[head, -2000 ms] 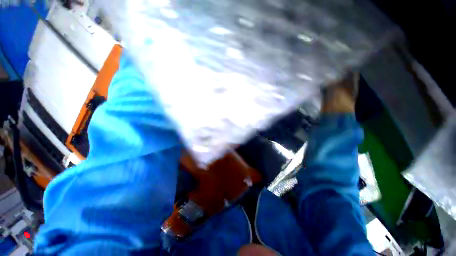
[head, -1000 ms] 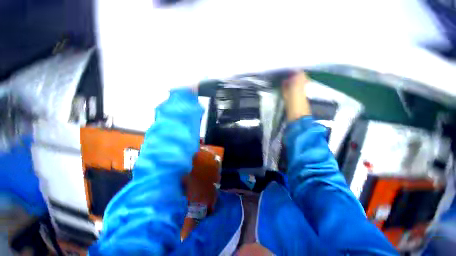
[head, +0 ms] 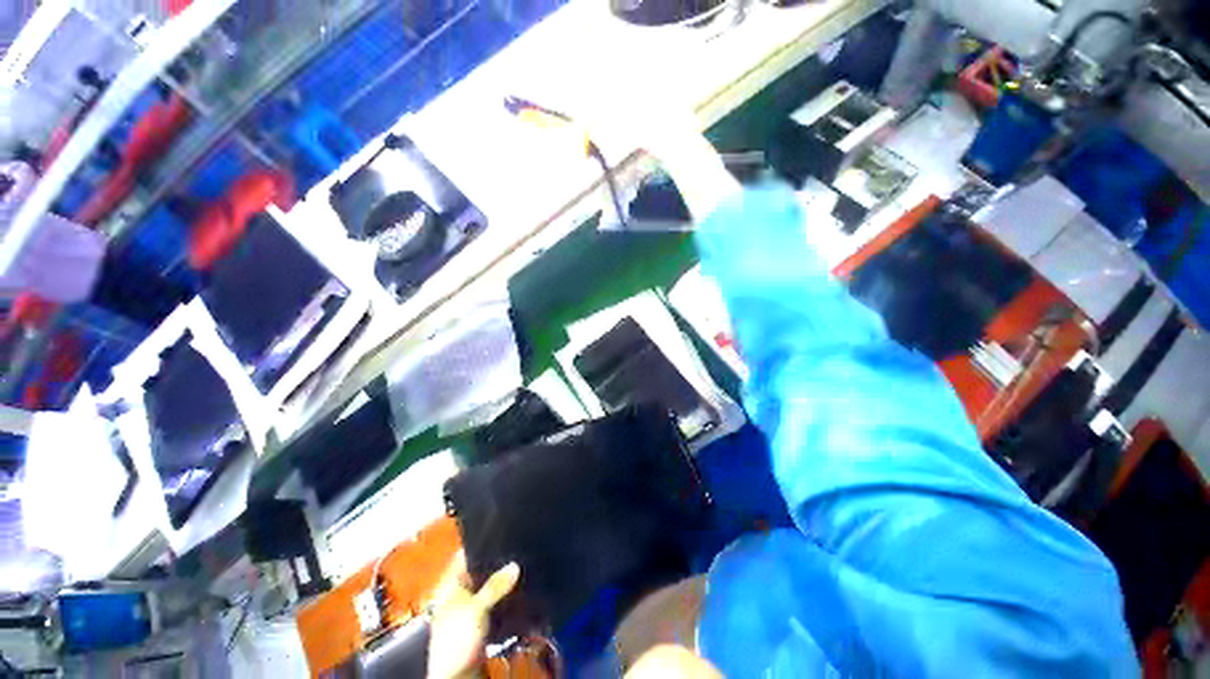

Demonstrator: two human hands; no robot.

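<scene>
A black display panel (head: 584,511) is tilted in front of me at the lower middle. My left hand (head: 465,617) grips its lower left edge, with the thumb on its face; the other fingers are hidden. My right arm reaches far forward over the green mat to the white shelf (head: 504,73). My right hand (head: 664,146) is washed out by glare at the shelf edge, so its fingers and any content cannot be made out. An orange-handled tool (head: 541,117) lies on the shelf to the left of it.
A panel with a round mesh piece (head: 402,226) and other dark panels (head: 272,292) lie on the shelf. Wrapped panels rest on the green mat (head: 564,285). Orange fixture boards stand right (head: 1022,318) and lower left (head: 385,597). A red bin (head: 989,77) is at the upper right.
The large translucent sheet raised before me is gone from my hands. My left hand now holds the black panel low. My right arm has stretched forward to the shelf, and the view has turned.
</scene>
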